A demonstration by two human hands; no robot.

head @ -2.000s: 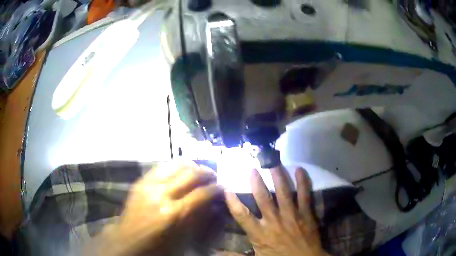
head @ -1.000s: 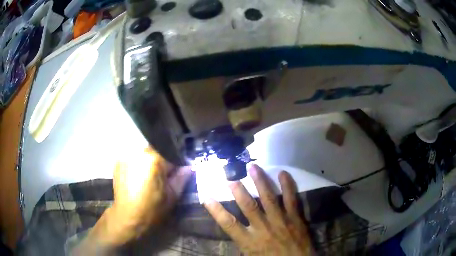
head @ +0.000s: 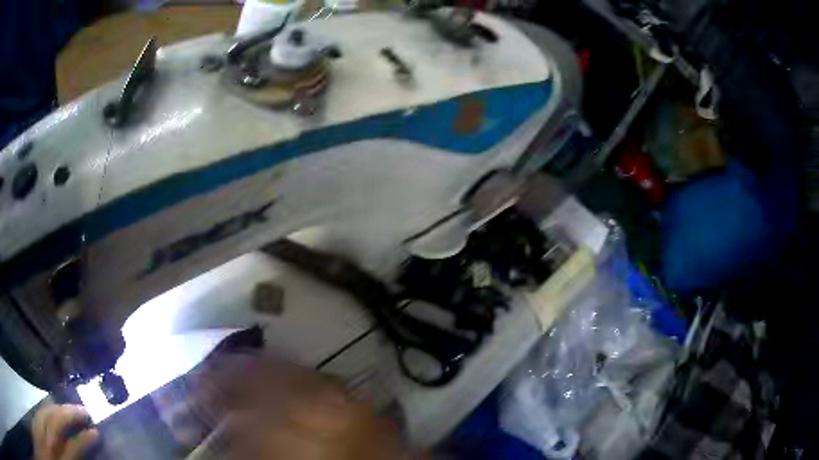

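Observation:
Plaid fabric [head: 166,415], blurred and dark, lies along the lower left, at the front of the white sewing machine [head: 350,184]. The lit presser foot area [head: 99,388] is at the far lower left. My left hand [head: 63,433] is at the fabric just below it, fingers bent, cut off by the bottom edge; its grip is unclear. My right hand [head: 310,411] is strongly blurred over the fabric's right part, right of the needle area; its fingers and anything in them cannot be made out.
Black-handled shears [head: 429,346] lie under the arm. A dark label pile [head: 507,256] lies right of them, beside a pale box-like piece [head: 564,286]. Clear plastic bags [head: 588,368] are at the lower right, with plaid pieces [head: 718,391] beyond. A thread spool [head: 268,16] stands behind the machine.
The view has swung right, so the machine head now sits at the left and the handwheel end shows. My right hand has come off its flat, spread pose and is blurred.

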